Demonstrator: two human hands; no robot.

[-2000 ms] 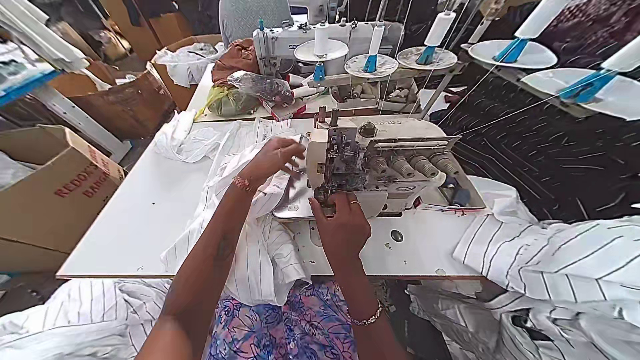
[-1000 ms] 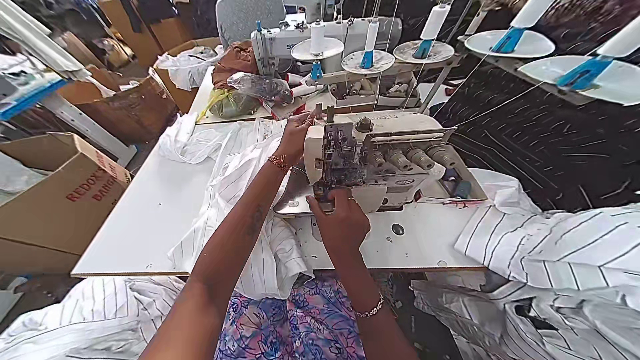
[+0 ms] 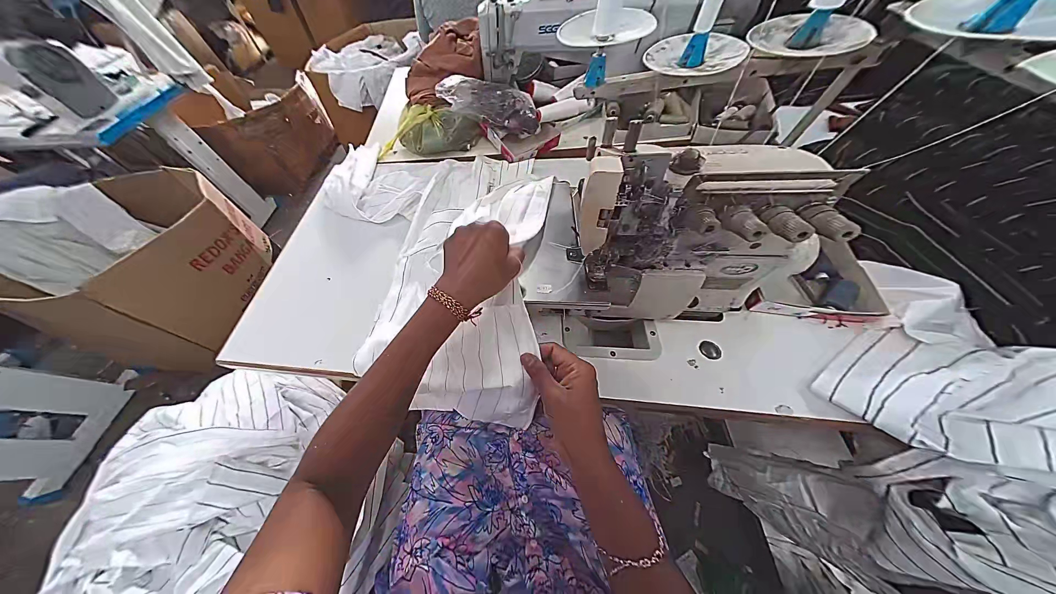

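Note:
White striped fabric [image 3: 495,355] lies over the table left of an overlock sewing machine [image 3: 660,223] and hangs over the front edge. My left hand [image 3: 478,260] is closed on a folded part of it, beside the machine's metal plate [image 3: 553,268]. Lower down, my right hand [image 3: 565,379] pinches the fabric's right edge between thumb and fingers, just in front of the machine. The needle area is partly hidden by machine parts.
The white table [image 3: 285,305] has its front edge at my lap. A cardboard box [image 3: 165,272] stands left. Striped fabric heaps [image 3: 214,478] lie at lower left and right. Thread stands with dishes [image 3: 697,56] rise behind the machine; another sewing machine [image 3: 536,37] stands farther back.
My right hand has left the machine's needle area, moved down toward me and taken the fabric's edge. My left hand has left the machine's left end and now grips the fabric.

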